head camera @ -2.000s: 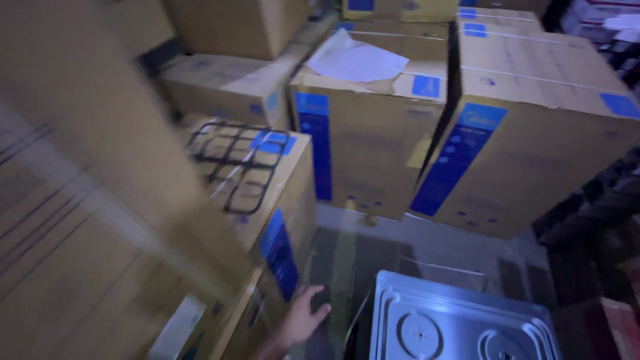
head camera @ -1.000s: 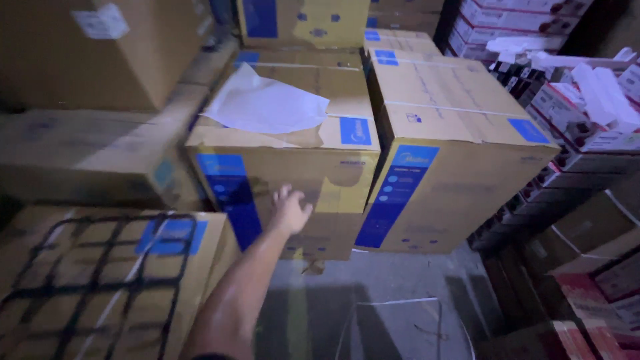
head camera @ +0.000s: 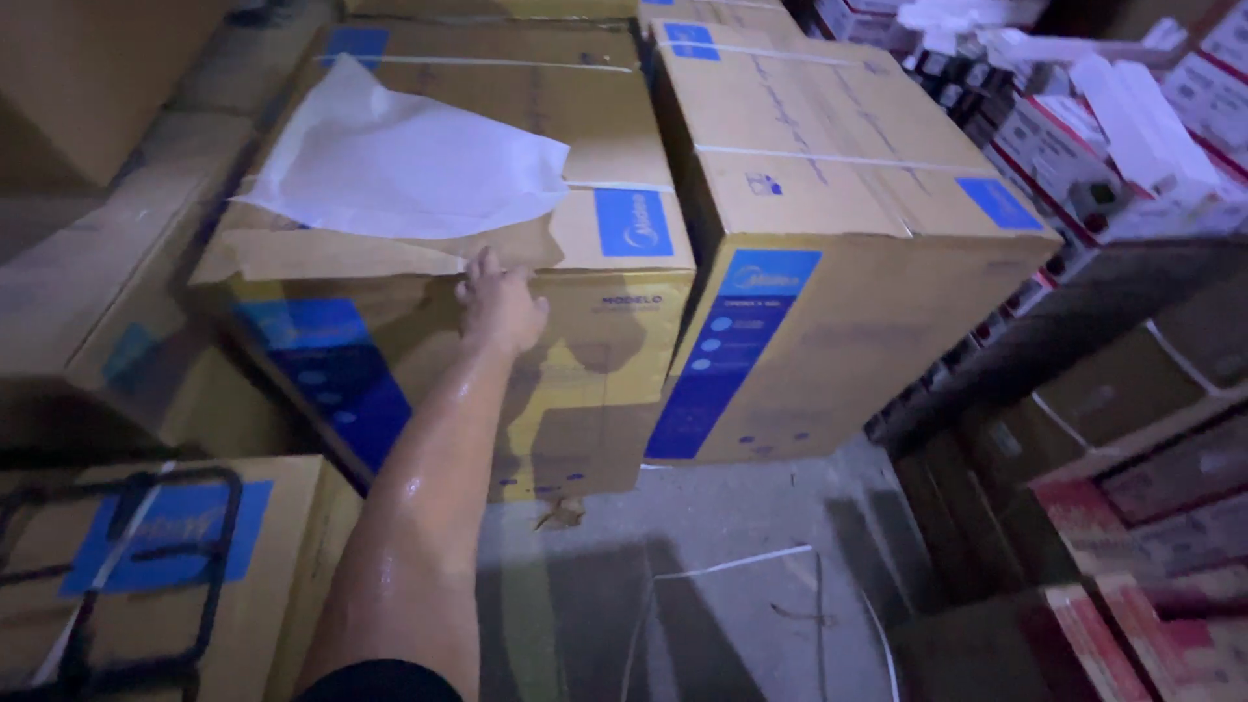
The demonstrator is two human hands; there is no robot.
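My left hand [head camera: 502,307] reaches forward to the top front edge of a large cardboard stove carton [head camera: 595,361]. Its fingers are apart and curled slightly at that edge; whether they press on it is hard to tell. Just beyond the fingertips, a thin white packing sheet [head camera: 409,166] lies wrinkled across the carton's top. A second strapped carton [head camera: 829,322] with a blue printed panel stands to the right. At lower left, a black wire pan grate [head camera: 219,565] lies on another carton [head camera: 292,546]. My right hand is out of view.
Thin strapping [head camera: 731,564] loops over the concrete floor [head camera: 702,526] in front of the cartons. A torn brown scrap [head camera: 561,514] lies by the carton's base. Stacked smaller boxes [head camera: 1053,146] line the right side, and more cartons [head camera: 107,263] stand at left.
My left hand has moved forward and up to the carton's top edge from low beside the left carton. The view has shifted, and the metal cooktop seen two seconds ago is out of frame.
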